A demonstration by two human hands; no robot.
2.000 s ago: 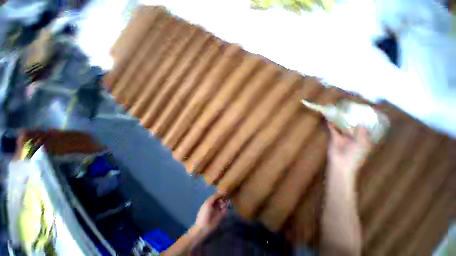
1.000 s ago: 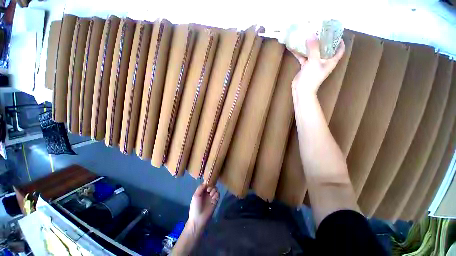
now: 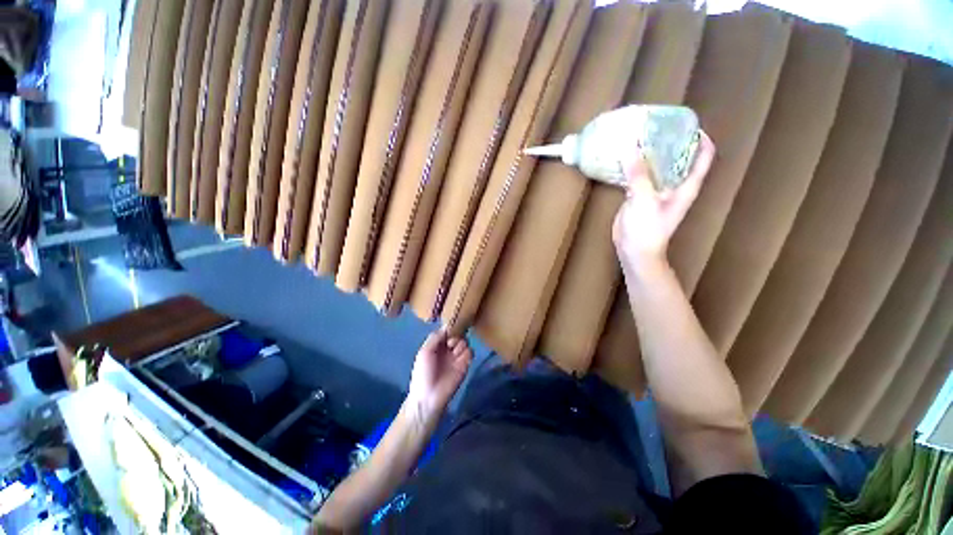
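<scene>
My right hand [image 3: 660, 199] holds a whitish squeeze bottle [image 3: 640, 146] on its side. Its pointed nozzle faces left, at the edge of a brown panel. The brown panels [image 3: 573, 280] lie overlapping in a fanned row. Dark shiny glue lines [image 3: 426, 162] run along the edges of the panels on the left; the panels on the right look plain and matt. My left hand [image 3: 443, 362] pinches the near end of the panel at the nozzle. Its fingertips partly hide that corner.
A white table covering [image 3: 920, 23] shows at the top right. A brown-topped stand [image 3: 146, 332] and a machine with blue parts [image 3: 246, 361] are below left. Yellow-green strips [image 3: 888, 491] hang at the lower right. A dark apron [image 3: 523, 460] is in front of me.
My right hand has moved the bottle from the far end of the panel edge down toward me. My left hand still holds the near end. The view has shifted.
</scene>
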